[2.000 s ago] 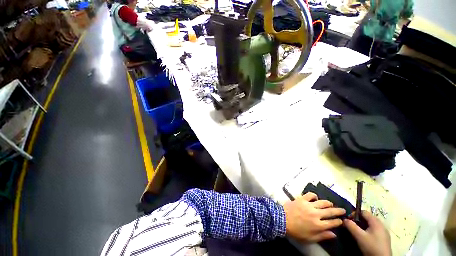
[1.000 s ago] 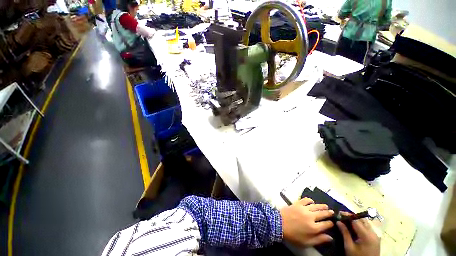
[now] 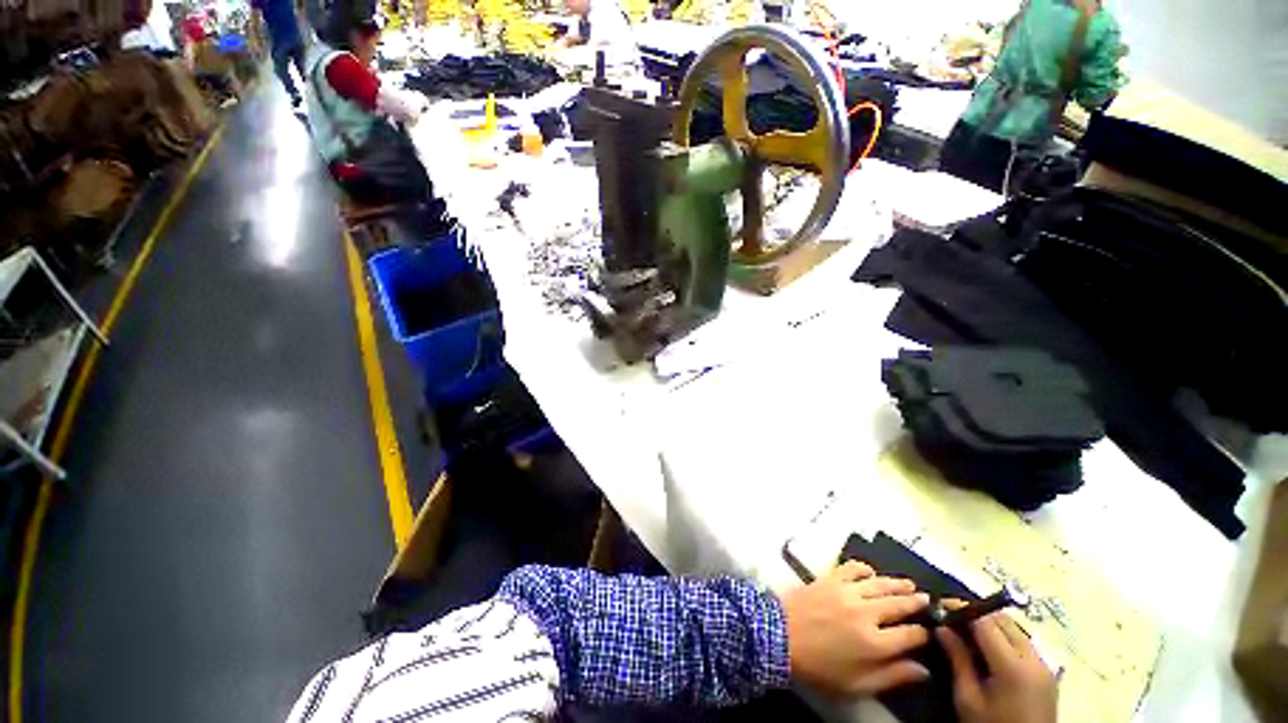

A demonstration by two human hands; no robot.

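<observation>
A black bag panel (image 3: 896, 555) lies on the work board (image 3: 1116, 622) at the lower right. My left hand (image 3: 856, 631) lies over the panel with its fingers spread on it. My right hand (image 3: 1006, 670) is beside it, cut off by the bottom edge. A dark punch rod (image 3: 978, 610) with a shiny end sticks out between my right fingers, tilted to the right; its other end is at the fingertips of both hands over the panel. Small shiny fittings (image 3: 1048, 607) lie on the board beyond my right hand. Any fitting under my fingers is hidden.
A stack of black panels (image 3: 1000, 410) stands behind the board, with long black strips (image 3: 1102, 374) beyond it. A green-black hand press (image 3: 692, 212) stands further left. Below the table edge are a blue crate (image 3: 441, 322) and an open carton (image 3: 420, 544). Other people are at the back.
The punch rod has gone from upright to tilted over to the right. My right hand has shifted slightly left. The whole view has shifted a little.
</observation>
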